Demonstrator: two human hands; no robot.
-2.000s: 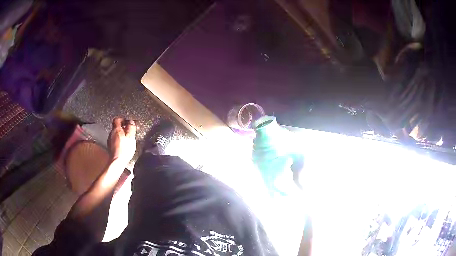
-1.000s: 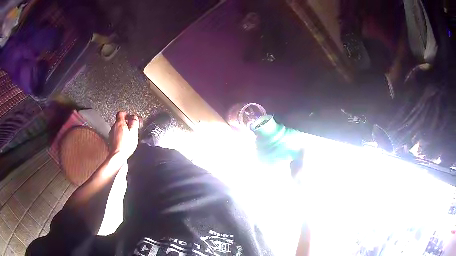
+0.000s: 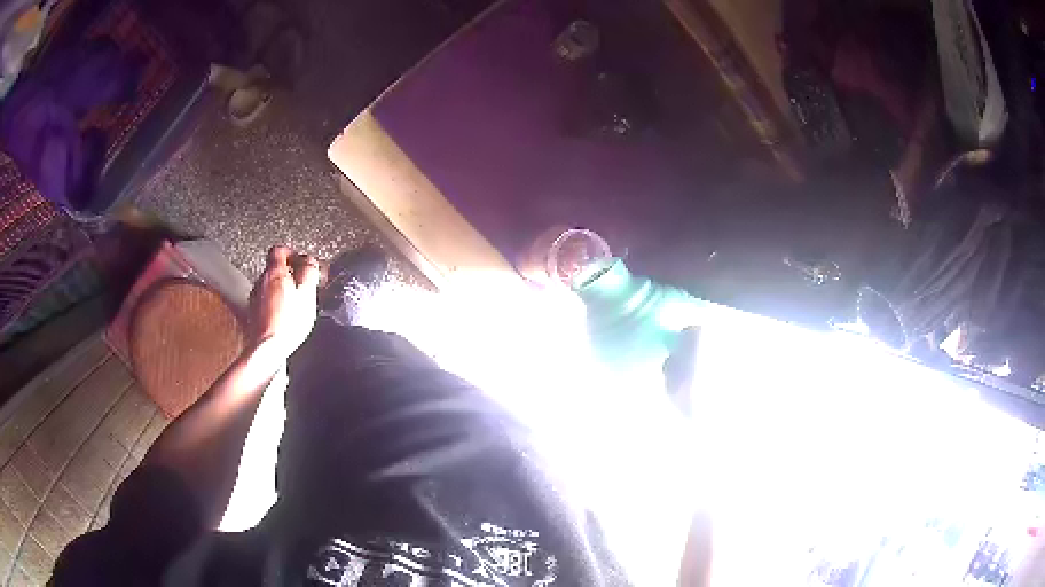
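A clear bottle with a wide round mouth [image 3: 578,255] stands at the table's edge. A teal-green vessel [image 3: 628,307] is tilted towards it, its mouth at the bottle's rim; whether liquid runs cannot be seen. A dark part like a handle shows at the vessel's right. Strong glare hides its lower part and my right hand; only a piece of forearm shows below. My left hand [image 3: 284,296] is at the left, away from the bottle, fingers curled; a small dark spot shows at the fingertips, and whether it holds something cannot be told.
The dark table top [image 3: 458,115] has a pale edge and corner [image 3: 395,189]. A small clear round thing [image 3: 576,40] stands at its back. A round brown stool seat [image 3: 186,347] is beside my left forearm. Purple cloth [image 3: 57,138] lies at the upper left. Glare covers the lower right.
The teal-green vessel has tipped further over, and its mouth has moved onto the bottle's rim. My left hand has stayed almost still. The view has shifted slightly.
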